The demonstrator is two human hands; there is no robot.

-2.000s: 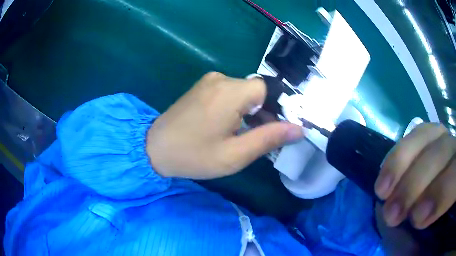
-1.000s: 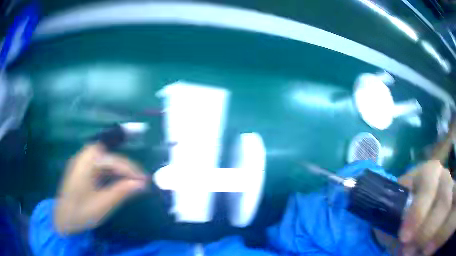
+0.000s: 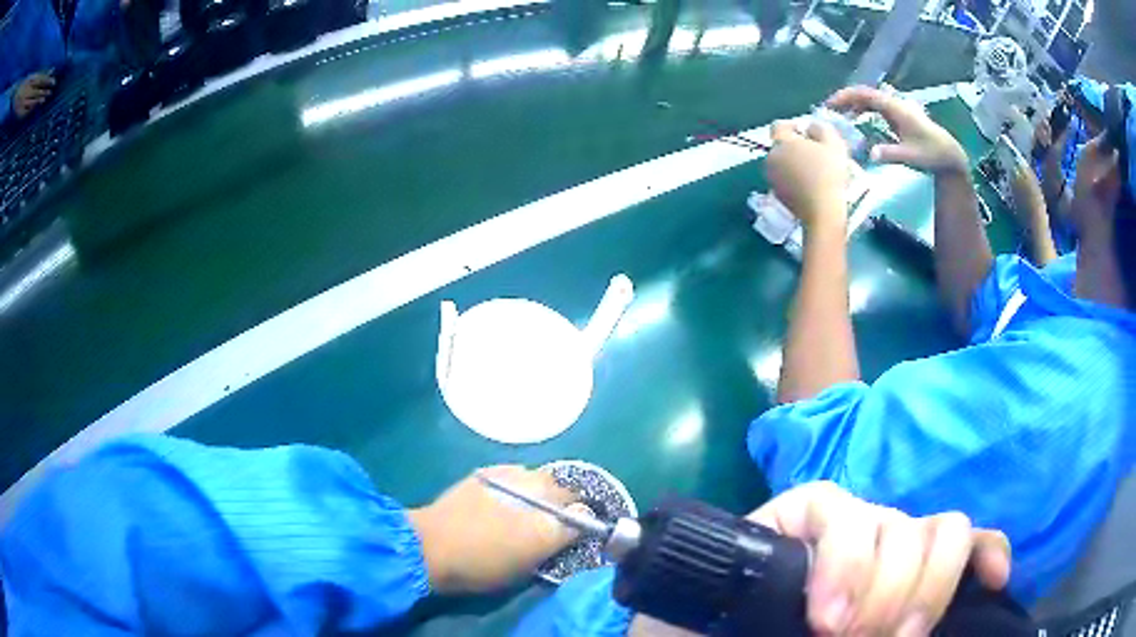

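Note:
My right hand point(image 3: 878, 560) grips the black electric screwdriver point(image 3: 716, 570) at the lower right, its thin steel bit pointing up and left. My left hand point(image 3: 498, 529) reaches over the round screw dish point(image 3: 610, 492), which is full of small silvery screws. Its fingertips are at the screws, partly hidden behind the bit; I cannot tell whether they hold a screw. A white round base point(image 3: 517, 371) with two upright arms lies on the green bench just beyond the dish.
A white strip point(image 3: 361, 289) runs along the green bench top. At the right, a person in a blue smock point(image 3: 997, 411) handles a white part point(image 3: 779, 218) with wires. A black grid tray point(image 3: 50, 156) and another person's hand point(image 3: 34, 91) are at the far upper left.
My view has turned right, and the housing I worked on is out of view. My left hand has moved from it to the screw dish. The screwdriver stays in my right hand.

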